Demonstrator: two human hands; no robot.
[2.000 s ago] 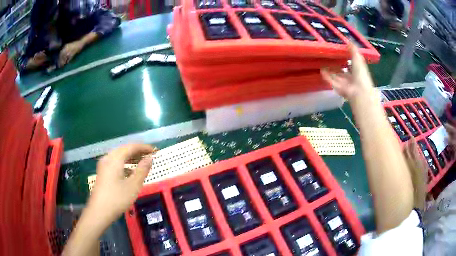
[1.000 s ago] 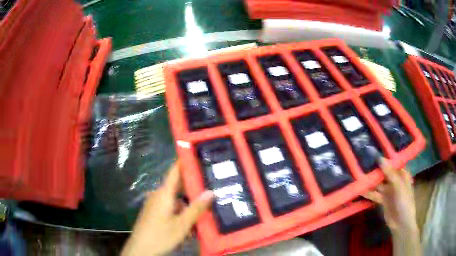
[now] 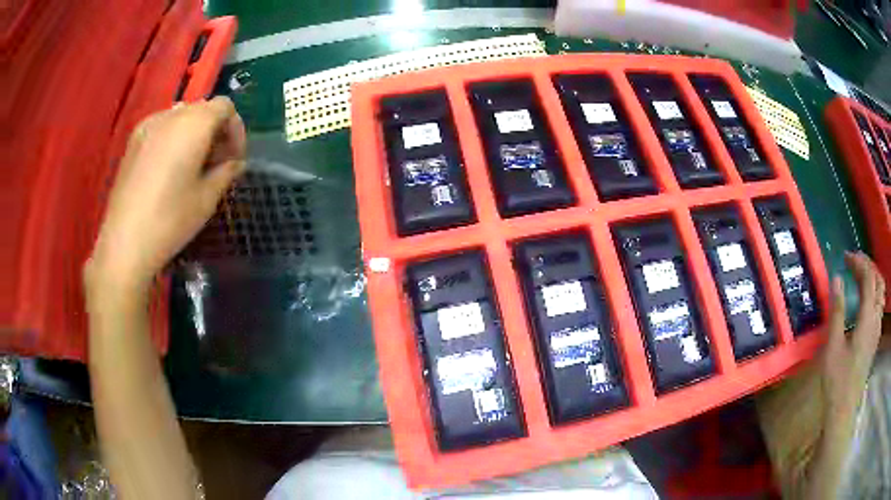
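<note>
A red foam tray (image 3: pixel 493 237) lies in front of me, its near edge over my lap. Its two rows of pockets hold black phone bodies (image 3: pixel 467 337), back side up with white labels. My left hand (image 3: pixel 181 176) is left of the tray, fingers curled down at the upper left of a clear carrier film (image 3: pixel 322 285) with rows of small black squares (image 3: pixel 269 220); whether it pinches the film is hidden. My right hand (image 3: pixel 853 317) is beside the tray's right edge, fingers apart, thumb close to the edge.
Stacked red foam trays (image 3: pixel 59 186) stand at the left. Cream-yellow adhesive sheets lie behind the tray, one at the left (image 3: pixel 318 105) and one at the right (image 3: pixel 782 119). A white block (image 3: pixel 674 27) is at the back. Another filled red tray (image 3: pixel 865 161) is at the right edge.
The filled tray, held between both hands a second ago, now lies flatter and farther right. My left hand has left it and moved up and left to the film. My right hand has moved outward.
</note>
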